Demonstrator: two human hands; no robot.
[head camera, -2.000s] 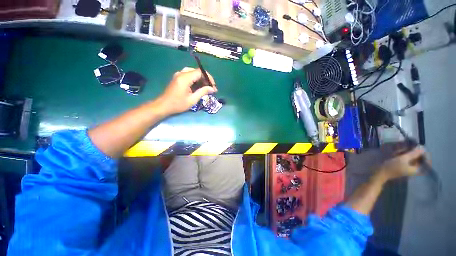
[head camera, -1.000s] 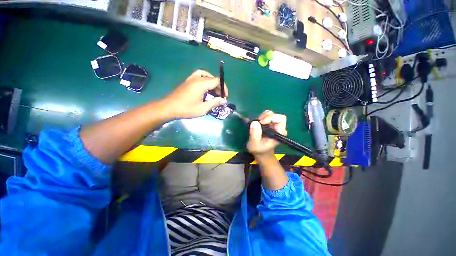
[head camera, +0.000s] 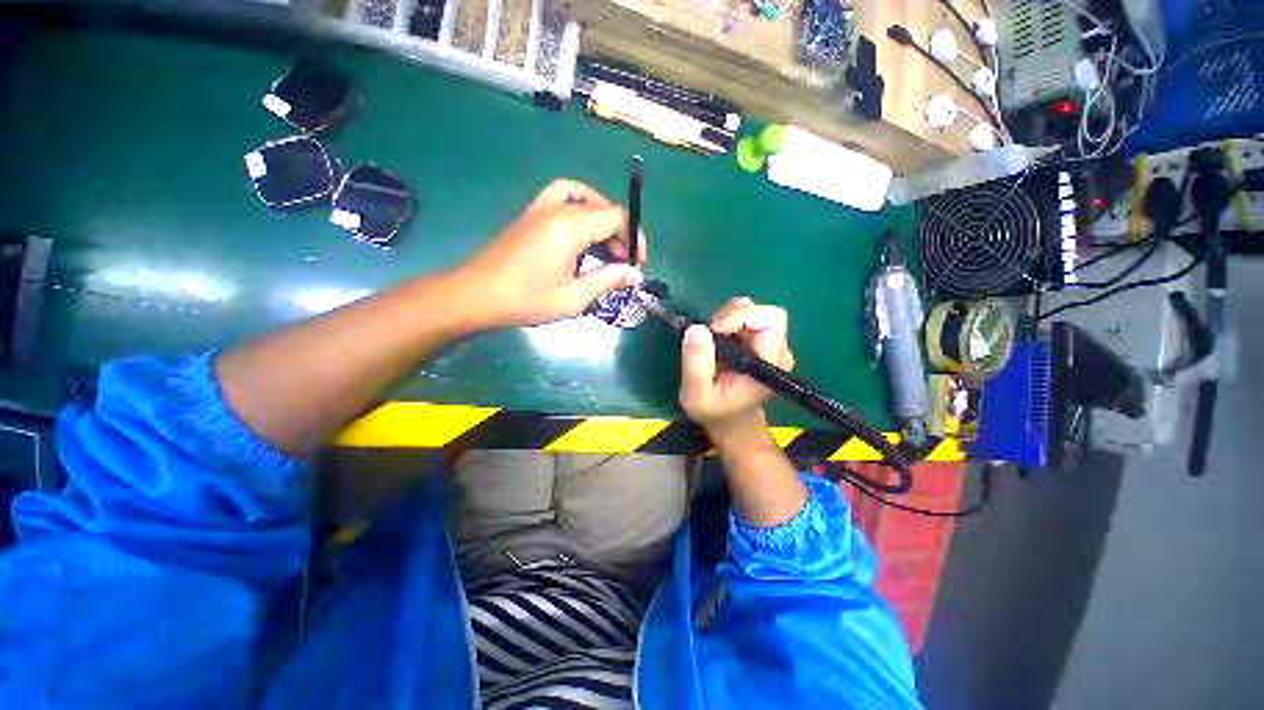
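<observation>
The small watch assembly (head camera: 624, 307), dark with shiny silver parts, lies on the glossy green mat in front of me. My left hand (head camera: 566, 253) grips dark tweezers (head camera: 635, 208), which stand nearly upright, and its fingertips are at the assembly. My right hand (head camera: 732, 364) is shut on the black soldering iron (head camera: 797, 394). The iron's metal tip points left and is at the assembly's right side; whether it touches is too small to tell. The iron's cord loops near the mat's front edge.
Three dark watch units (head camera: 291, 171) lie at the left of the mat. Hand tools (head camera: 652, 114) and a white bottle (head camera: 828, 168) line the back. A grey-silver cylinder (head camera: 898, 336), a fan (head camera: 979, 236) and a tape roll (head camera: 969, 337) stand right. A wooden tray (head camera: 908, 104) is behind.
My right hand has come from the far right with the soldering iron to the assembly. My left hand has stayed there, its tweezers now more upright. The camera view has shifted slightly.
</observation>
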